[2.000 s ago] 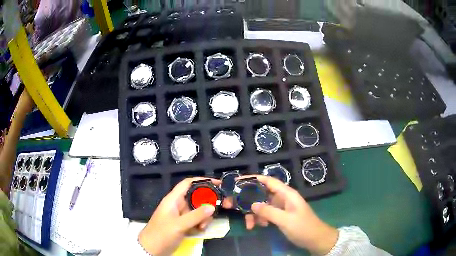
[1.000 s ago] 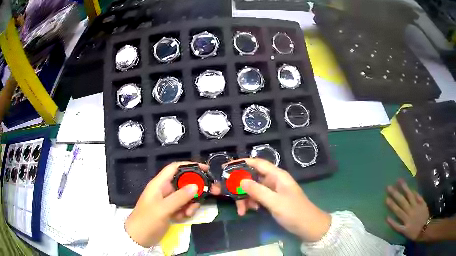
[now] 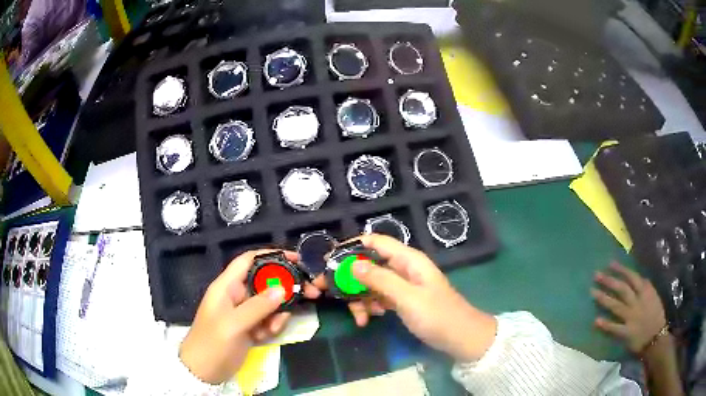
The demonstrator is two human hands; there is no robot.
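My left hand (image 3: 232, 313) holds a round black smartwatch head (image 3: 272, 280) whose screen is red with a small green patch, the thumb on the screen's lower edge. My right hand (image 3: 414, 298) holds a second smartwatch head (image 3: 345, 277), its screen mostly green with a little red at the top, the thumb on its face. Both watches are side by side over the front edge of the black foam tray (image 3: 321, 156). The tray holds rows of round watches with shiny faces. The front left pocket (image 3: 186, 277) is empty; the one beside it is partly hidden by my left hand.
Record sheets (image 3: 116, 309) with a purplish pen (image 3: 90, 280) and a blue-edged tray (image 3: 53, 290) are at left. Black pads (image 3: 310, 363) and a tan strip (image 3: 379, 384) lie in front. Another person's hand (image 3: 631, 309) rests at right, near another black tray (image 3: 646, 205). A yellow post (image 3: 31, 143) stands left.
The left watch's screen stays red but gains a green patch. The right watch's screen went from dark to red, then mostly green. The view shifted. Another person's hand appeared at right.
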